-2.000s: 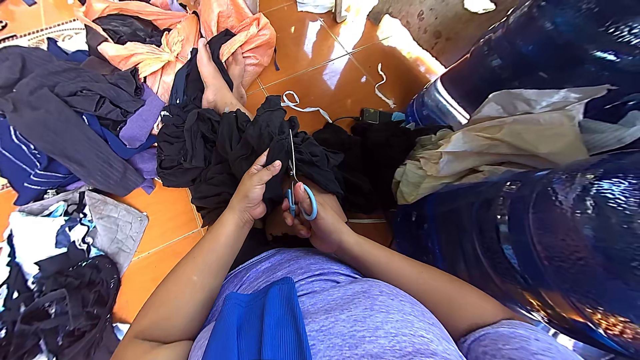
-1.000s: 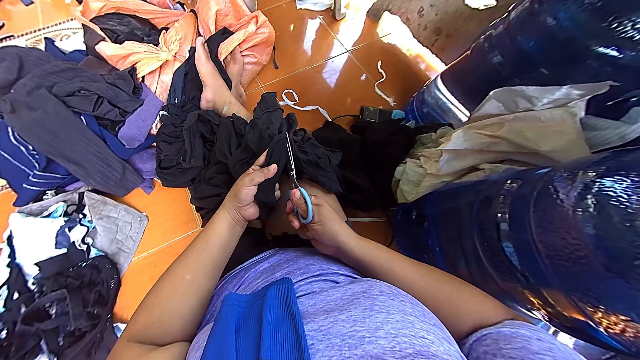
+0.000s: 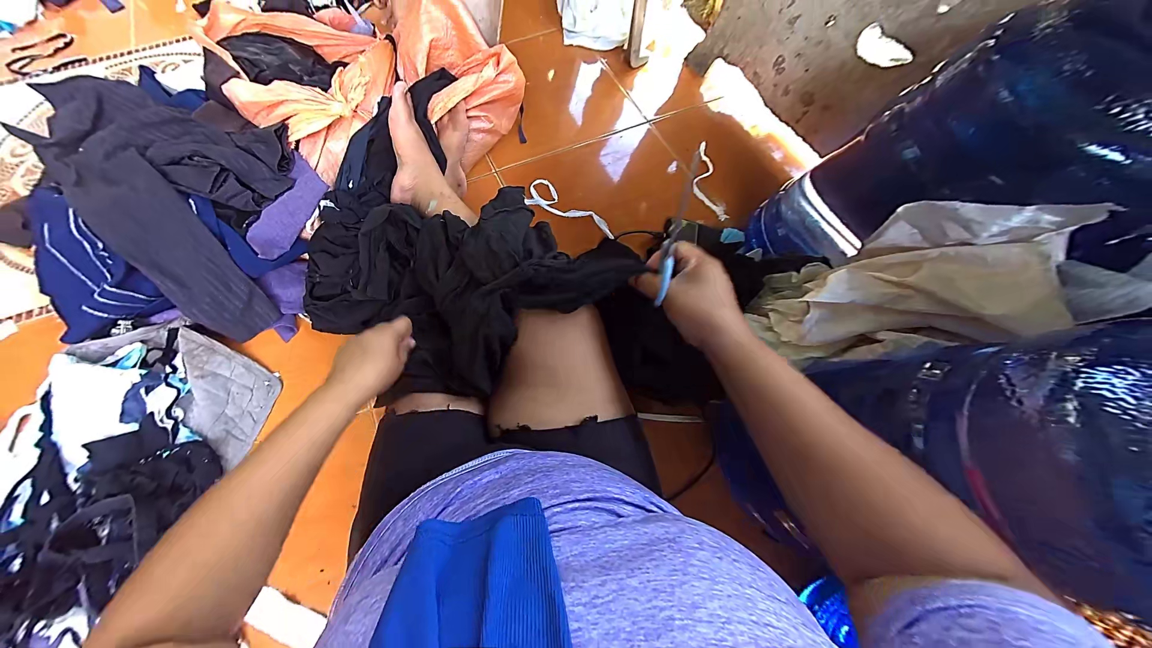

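Black fabric (image 3: 468, 261) lies bunched across my legs. My right hand (image 3: 697, 292) has hold of the scissors (image 3: 668, 261), blue-handled with the blades pointing up and away, and pinches a stretched end of the black fabric. At the left side of the same fabric is my left hand (image 3: 373, 355), its fingers curled; whether cloth is caught in them cannot be told. A blue ribbed cloth (image 3: 477, 585) lies on my purple shirt.
Dark garments (image 3: 162, 162) are heaped at the left, with a black-and-white pile (image 3: 99, 468) nearer. Orange plastic sacks (image 3: 360, 99) stand beyond my feet. Large blue containers (image 3: 945, 432) flank a beige cloth (image 3: 927, 297) at the right. White strips (image 3: 567, 211) lie on the tiles.
My hands have moved apart, the left one leftward and the right one rightward with the scissors. The black fabric now stretches toward my right hand, and more of my bare leg shows.
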